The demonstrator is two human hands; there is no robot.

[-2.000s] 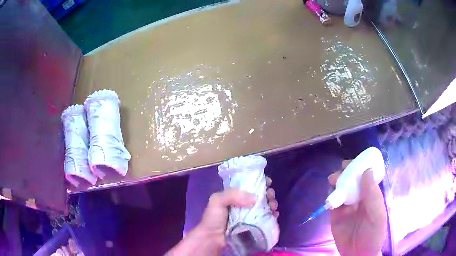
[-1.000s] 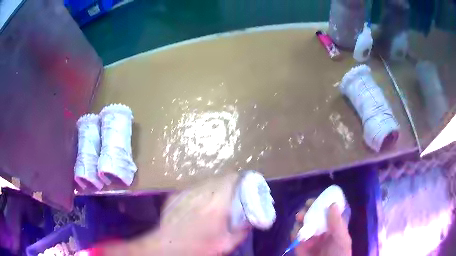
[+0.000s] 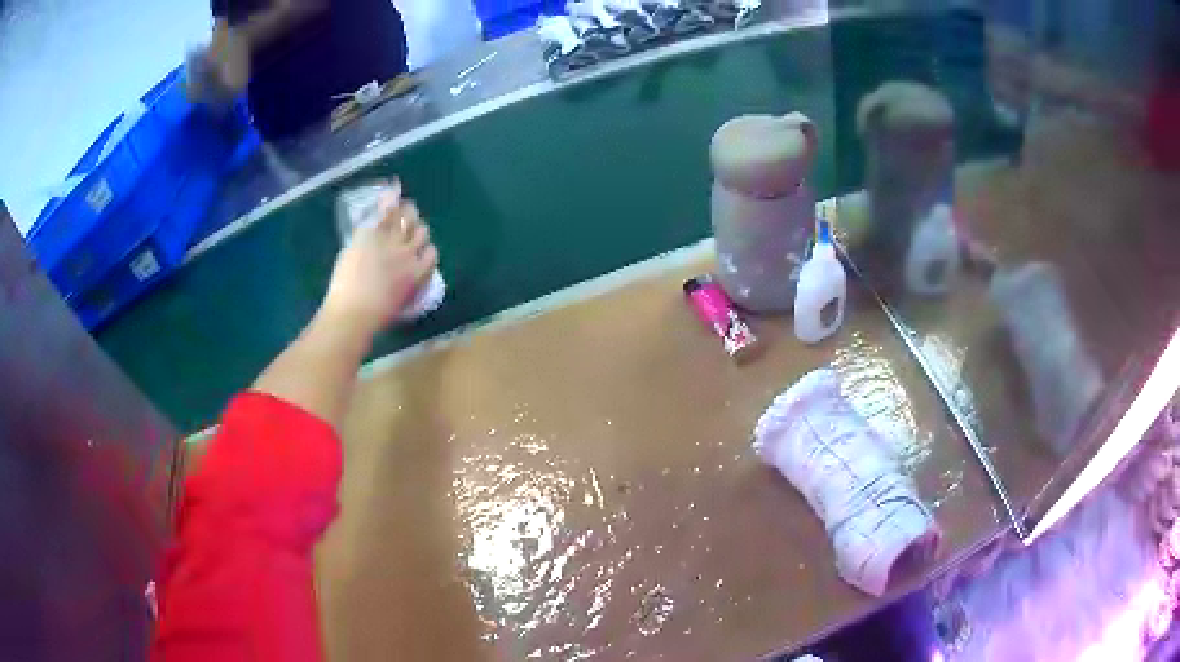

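My left hand [image 3: 382, 265] reaches over the green conveyor belt [image 3: 557, 207] and is closed around a white tubular piece [image 3: 423, 300], slightly blurred and partly hidden by the fingers. Another white tubular piece [image 3: 848, 481] lies on the right of the tan board [image 3: 401, 517], its ruffled rim pointing up and left and its open end near the front edge. My right hand and the held squeeze bottle are out of the picture, apart from a tiny white bit at the bottom edge that I cannot identify.
A grey-beige tumbler [image 3: 764, 213], a spare bottle [image 3: 819, 291] and a pink tube [image 3: 720, 318] stand or lie at the back right, by a reflective panel [image 3: 1074, 285]. Beyond the belt are blue crates [image 3: 142, 213], a person in dark clothing [image 3: 324, 65] and several grey-white parts [image 3: 634, 32].
The view has swung up towards the belt. My left hand has moved from the near edge out over the belt with a white piece. My right hand and its bottle have left the picture.
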